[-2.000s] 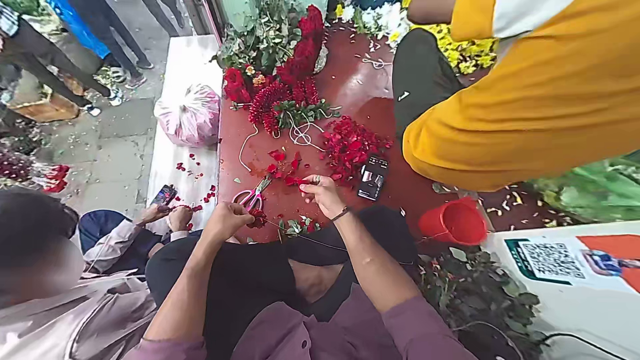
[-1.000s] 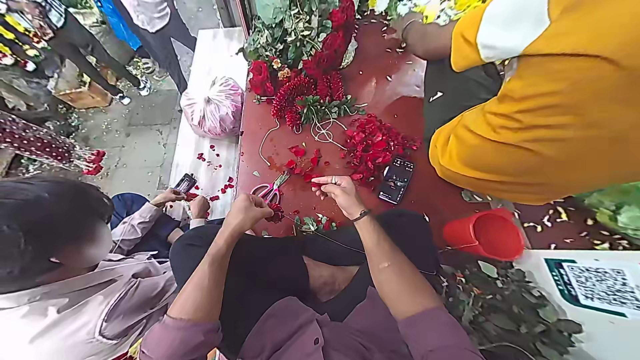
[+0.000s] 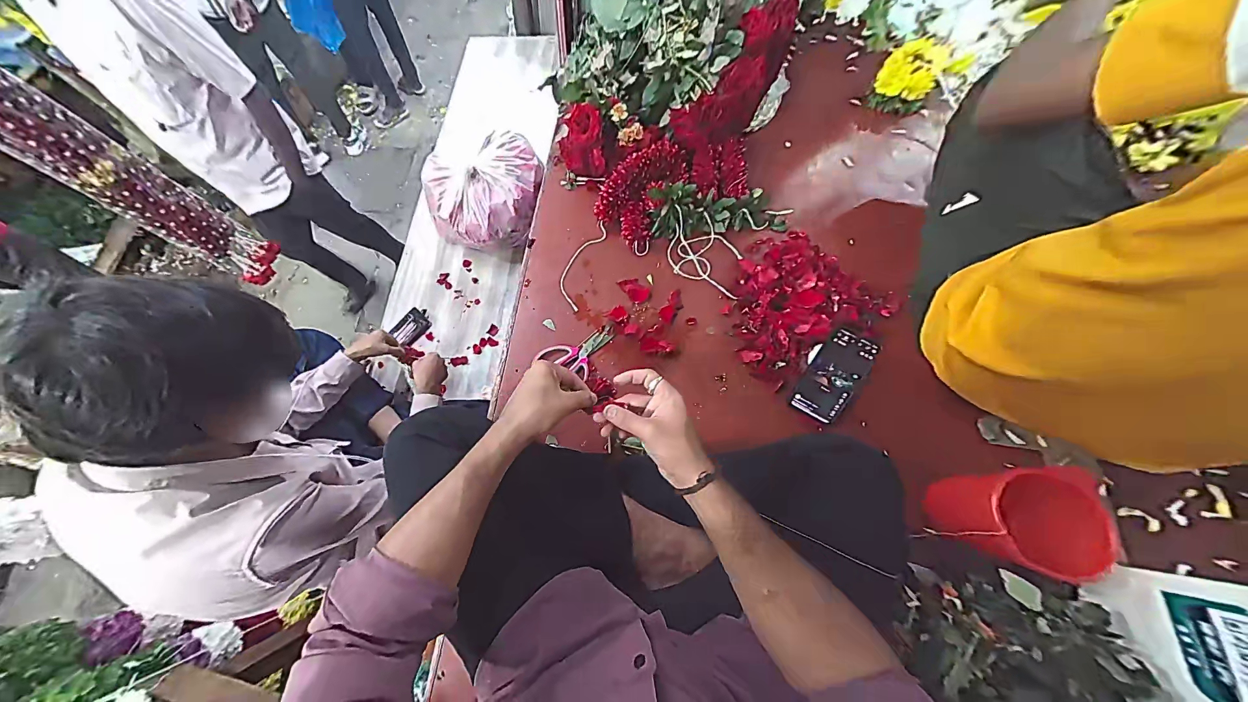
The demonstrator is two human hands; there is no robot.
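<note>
My left hand (image 3: 549, 398) pinches a small bunch of red petals (image 3: 603, 390) between thumb and fingers. My right hand (image 3: 655, 417), with a ring and a dark wristband, meets it from the right, its fingertips on the same petals. Just behind my left hand lie scissors with pink handles (image 3: 568, 359). Loose red petals (image 3: 645, 317) are scattered past the hands, and a larger petal heap (image 3: 801, 297) lies to the right, beside a phone (image 3: 836, 375) with its screen lit. A thin thread (image 3: 829, 542) crosses my right thigh.
Red garlands (image 3: 682, 161) with pale string and leafy stems (image 3: 653, 58) lie at the back of the red surface. A filled plastic bag (image 3: 484, 190) sits on the pale bench. One person (image 3: 195, 468) is close at left, another in yellow (image 3: 1102, 312) at right, near a red bucket (image 3: 1033, 525).
My hands have come together; they were apart a second ago, with my right hand farther right. The view has shifted somewhat.
</note>
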